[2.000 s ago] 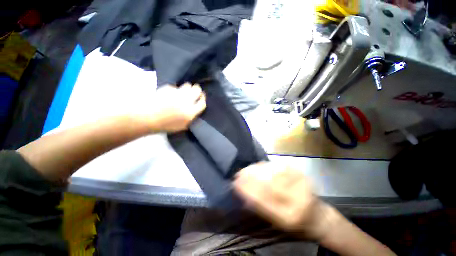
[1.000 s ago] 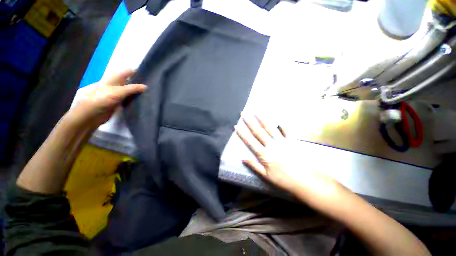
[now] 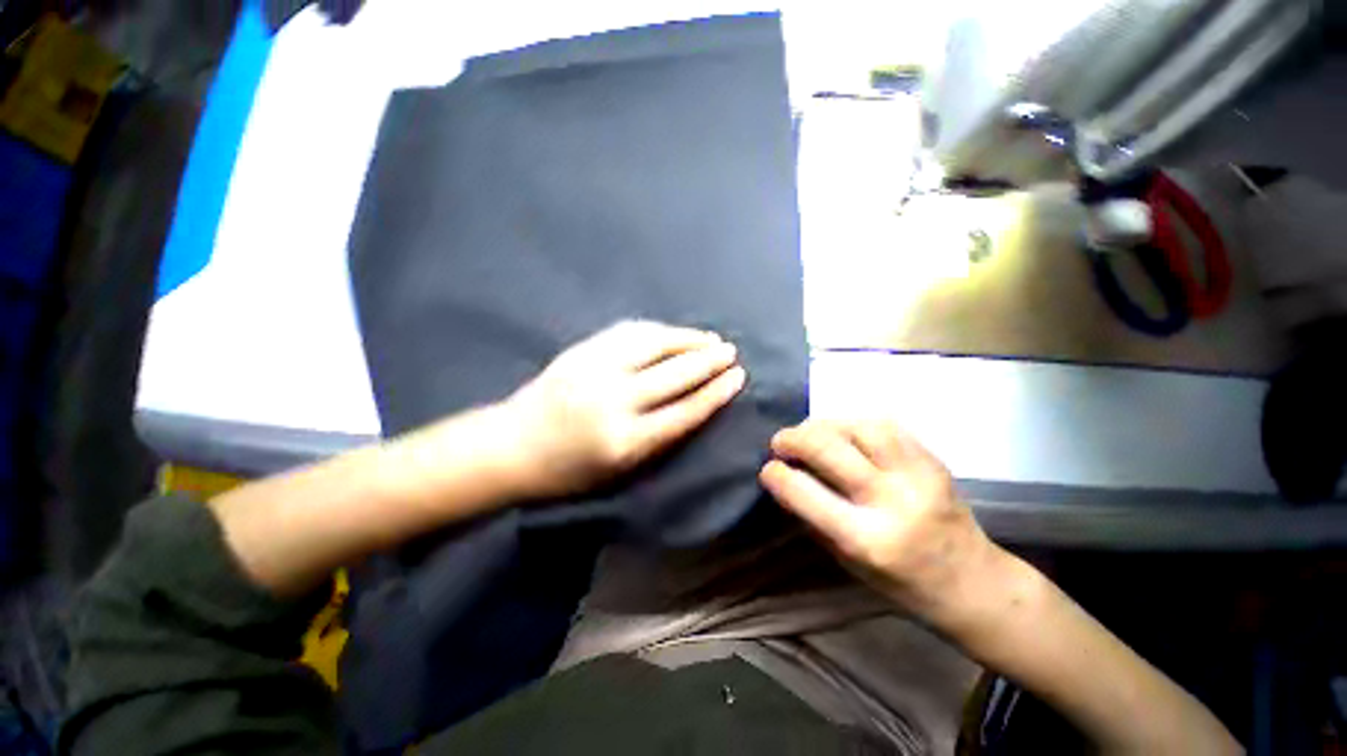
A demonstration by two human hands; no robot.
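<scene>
A large dark grey garment panel (image 3: 591,192) lies flat on the white machine table, left of the sewing machine, and hangs over the front edge towards my lap. My left hand (image 3: 628,399) lies palm down on the panel, fingers together and pointing right. My right hand (image 3: 872,502) is at the panel's right edge near the table front, with thumb and fingertips closed on the cloth edge. Whether any smaller piece lies under the panel is hidden.
The sewing machine head (image 3: 1152,89) stands at the upper right. Scissors with a red and a dark blue handle loop (image 3: 1204,251) lie right of the needle area. The table's blue edge (image 3: 216,163) is at the left, with yellow and blue crates beyond. A dark round object (image 3: 1307,414) is at far right.
The panel is now spread flatter, with its folds smoothed out. My left hand has moved from the panel's left side onto its middle. My right hand has moved from the table to the panel's edge.
</scene>
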